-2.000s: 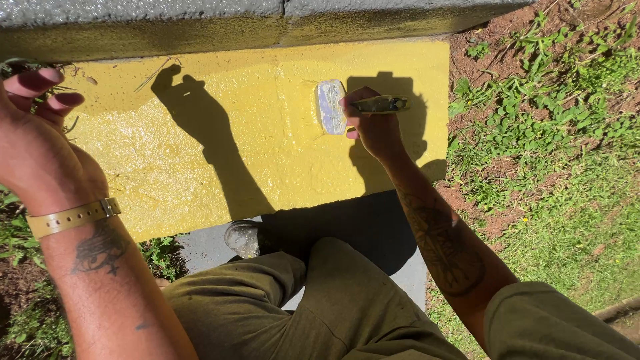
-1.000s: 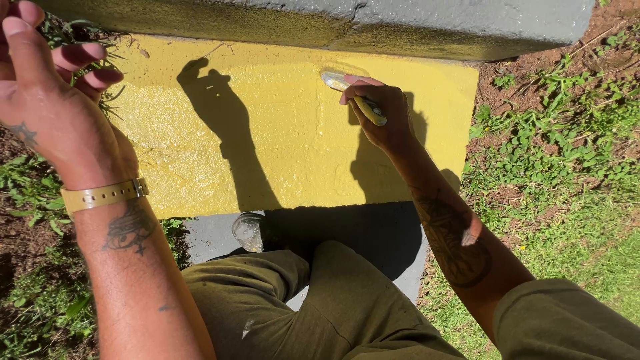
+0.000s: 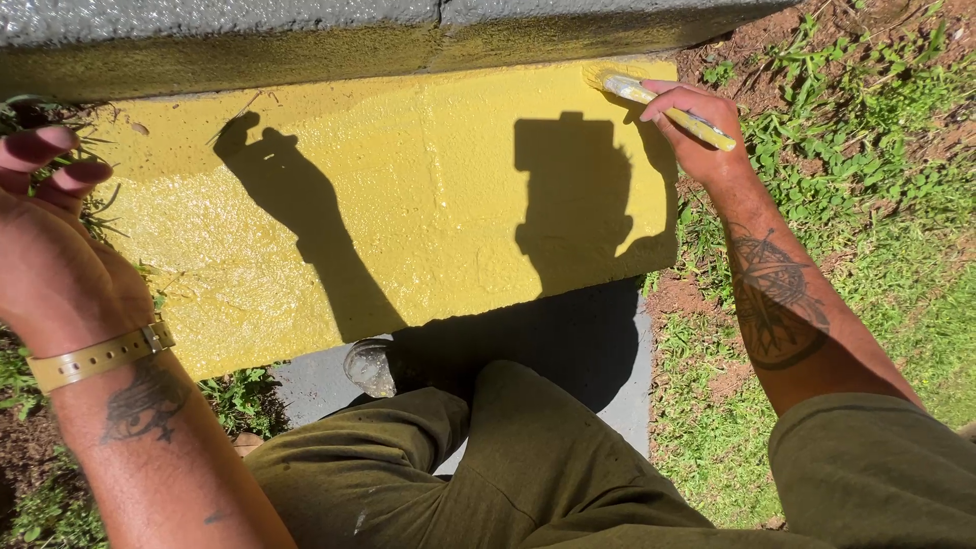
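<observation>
My right hand (image 3: 698, 126) grips a paintbrush (image 3: 671, 114) by its yellow-smeared handle. The brush's bristles touch the upper right corner of a concrete step (image 3: 465, 191) coated in yellow paint, glossy and wet-looking over much of its surface. Along the step's upper left, a strip looks duller, with small bits of debris on it. My left hand (image 3: 69, 236) is raised at the left edge of the view, fingers apart and partly curled, with nothing seen in it; some fingertips point toward the step. Shadows of an arm and a head fall across the yellow surface.
A grey-painted block edge (image 3: 229, 46), spattered with yellow on its side, runs along the top. Grass and weeds (image 3: 854, 175) with reddish soil border the right, and more plants (image 3: 244, 400) grow at left. A grey slab (image 3: 320, 381) and a paint-marked shoe (image 3: 370, 367) lie below the step.
My right hand has moved the brush rightward along the step's upper part to its right corner. My left hand stays raised at the left.
</observation>
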